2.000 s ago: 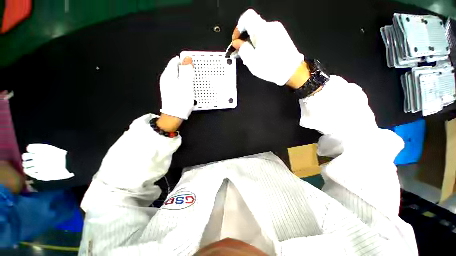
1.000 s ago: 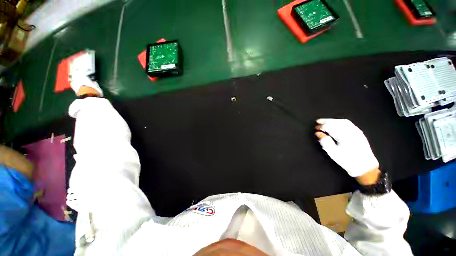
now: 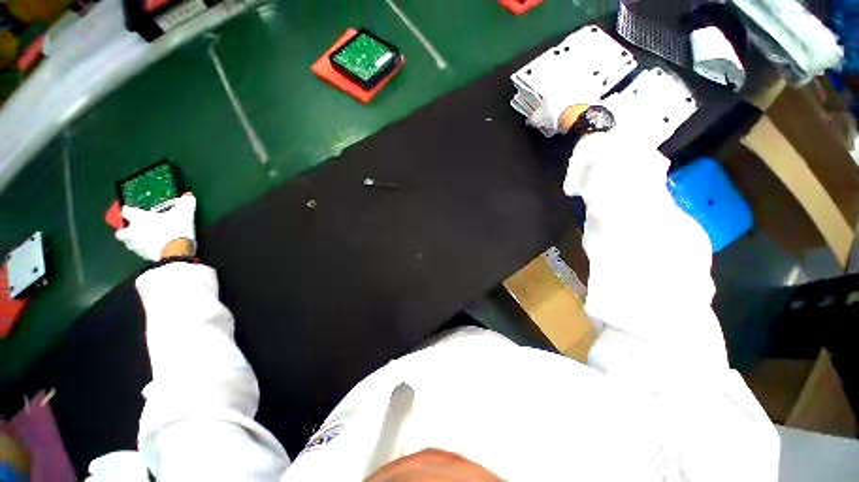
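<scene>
My left hand point(image 3: 160, 228), in a white glove, is at the left on the green conveyor. Its fingers hold the near edge of a black device housing with a green circuit board point(image 3: 149, 186), which sits on an orange-red foam pad point(image 3: 115, 215). My right hand point(image 3: 554, 113), also gloved, is at the near side of a stack of silver-white cover plates point(image 3: 584, 61) at the upper right. Its fingertips blend into the white plates, so their grip is unclear. A second plate stack point(image 3: 659, 99) lies just right of it.
Another open housing point(image 3: 364, 58) sits on a foam pad up the conveyor point(image 3: 273, 104). A covered unit point(image 3: 26, 265) is at the far left. A small pin-like tool or part point(image 3: 379, 184) lies on the black mat point(image 3: 377, 273). A blue stool point(image 3: 711, 202) and cardboard point(image 3: 551, 301) are at the right.
My left hand has left the covered unit and moved to an open housing. My right hand has moved from the mat to the plate stacks. The view has turned right.
</scene>
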